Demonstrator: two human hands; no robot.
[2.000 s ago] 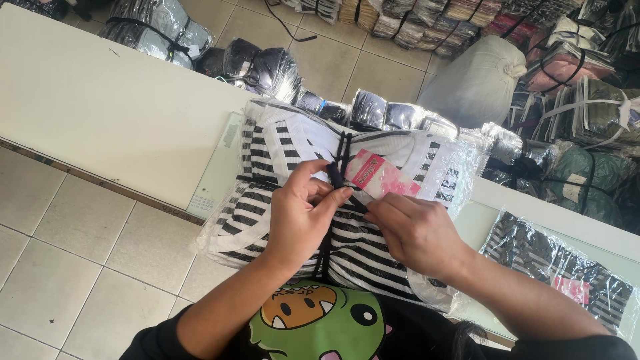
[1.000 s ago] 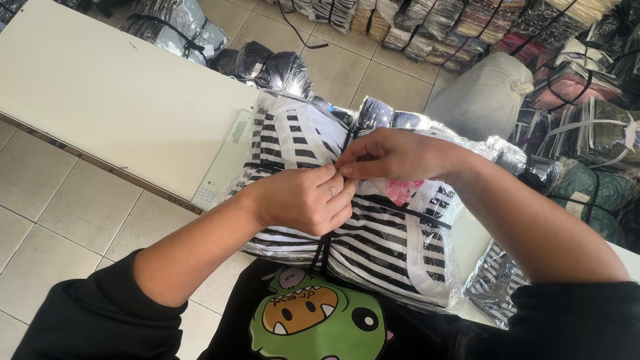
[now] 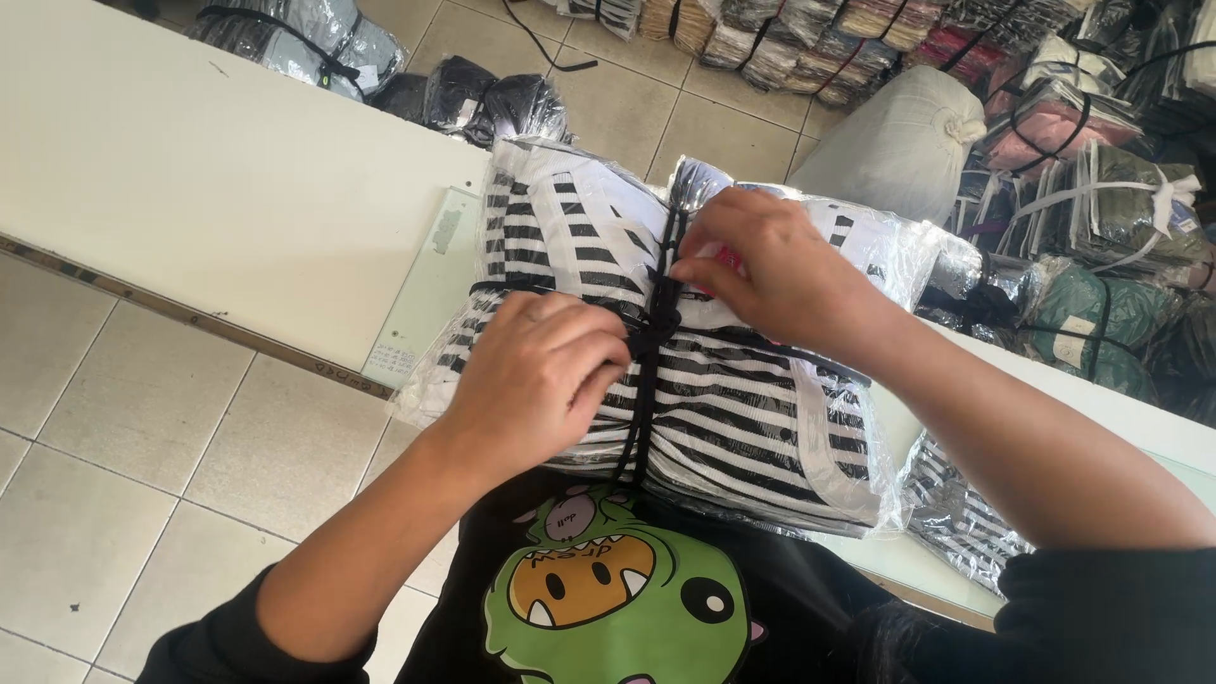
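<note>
A plastic-wrapped bundle of black-and-white striped garments (image 3: 731, 408) lies across the table in front of me. Black cord (image 3: 647, 404) crosses it both ways, with a knot near the middle. My left hand (image 3: 546, 375) is just left of the knot, its fingers curled on a piece of the black cord. Above and right of the knot, my right hand (image 3: 750, 256) pinches another stretch of the cord between thumb and fingers. Behind the right hand a pink-and-white card (image 3: 722, 258) is mostly hidden.
The long white table (image 3: 237, 190) runs from upper left to lower right, with a glass panel (image 3: 418, 285) under the bundle. Another striped packet (image 3: 959, 513) lies at the right. Beyond stand a tied pale sack (image 3: 893, 142) and wrapped garment bundles (image 3: 1097, 323).
My hands were together at the knot one second ago and are now apart, the left to its left, the right above it. The knot is now in plain sight.
</note>
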